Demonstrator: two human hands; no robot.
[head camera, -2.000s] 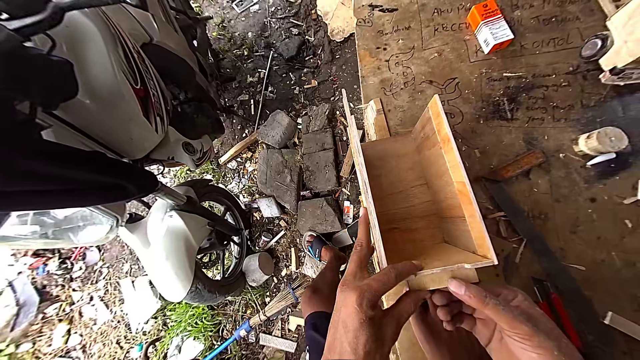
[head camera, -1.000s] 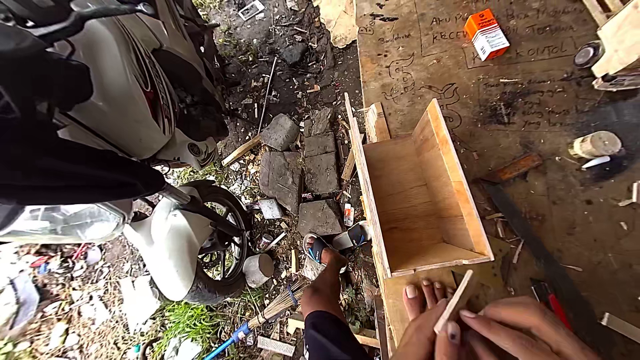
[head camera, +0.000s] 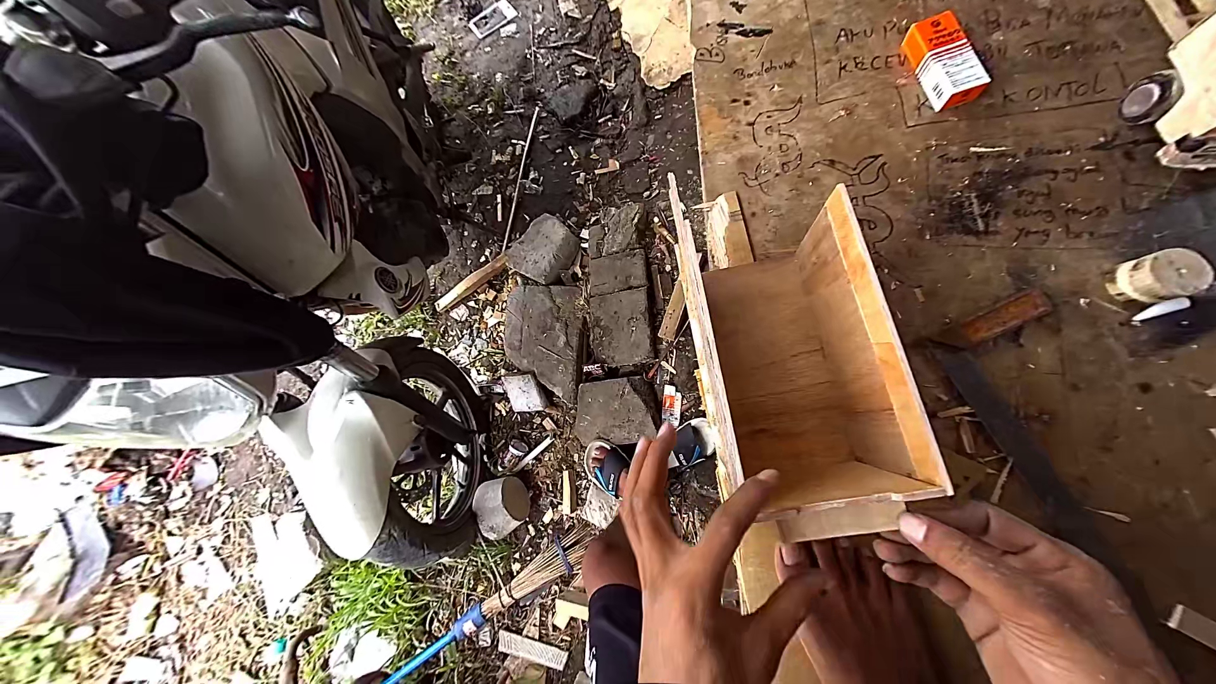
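Note:
An open plywood box (head camera: 817, 370) stands on the wooden work surface, its near end toward me. My right hand (head camera: 1007, 570) pinches a small wood strip (head camera: 841, 521) between thumb and fingers, against the outside of the box's near end. My left hand (head camera: 698, 560) is at the near left corner with its fingers spread, holding nothing. Bare toes (head camera: 845, 560) show between the hands, just below the strip. A longer thin board edge (head camera: 703, 332) runs along the box's left side.
A handsaw (head camera: 1026, 446) lies right of the box, near a wood piece (head camera: 1012, 316). Farther off are an orange-white carton (head camera: 945, 62) and a pale cylindrical container (head camera: 1161, 275). Left of the work surface are stone blocks (head camera: 617, 323), a stick broom (head camera: 537, 575) and a parked motorcycle (head camera: 332, 456).
One second ago the strip was held away from the box, near the toes; now it is against the near end. My left hand has come up beside the box with its fingers spread.

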